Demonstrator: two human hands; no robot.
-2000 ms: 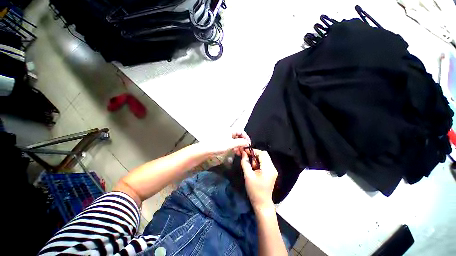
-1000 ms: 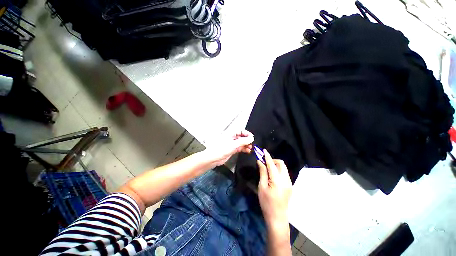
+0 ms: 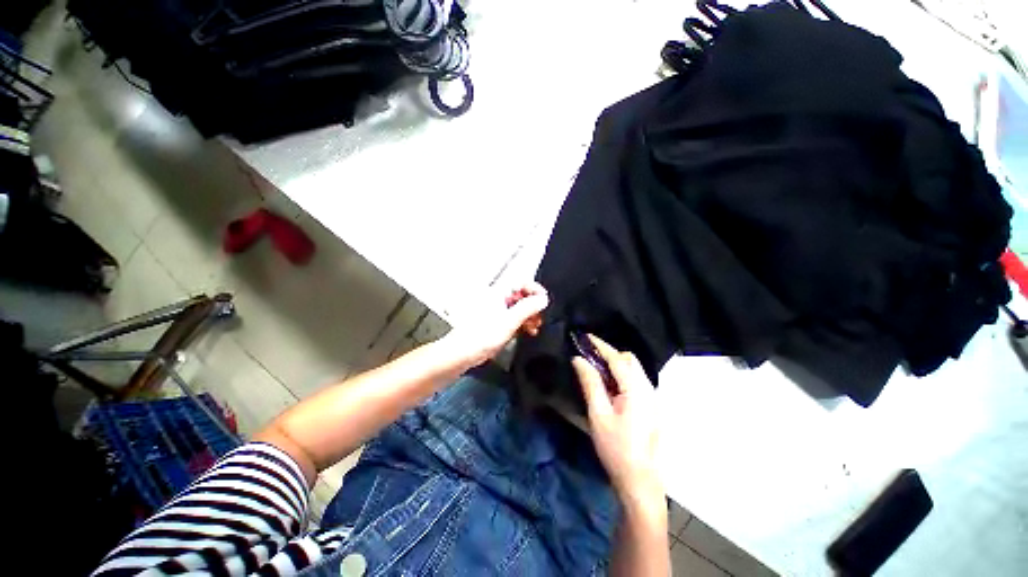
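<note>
The black garment [image 3: 778, 192] lies rumpled in a heap on the white table, one end drawn over the table edge to my lap. My left hand [image 3: 510, 323] pinches the black cloth at its left edge. My right hand [image 3: 622, 415] holds small dark thread snips [image 3: 588, 352] just to the right of my left hand, over the cloth. The snips are mostly hidden in my fingers. I cannot see any thread ends.
Black hanger hooks [image 3: 690, 43] stick out behind the heap. A second black stack [image 3: 293, 56] with ringed hooks sits at the upper left. A black phone [image 3: 883, 524] lies on the white table [image 3: 767, 468]. Red shoes [image 3: 271, 234] and a blue crate [image 3: 147, 434] are at the left.
The right hand and snips have moved a little away from the left hand. The snips point more upward and look darker. The whole view has shifted slightly, moving the piles up and left.
</note>
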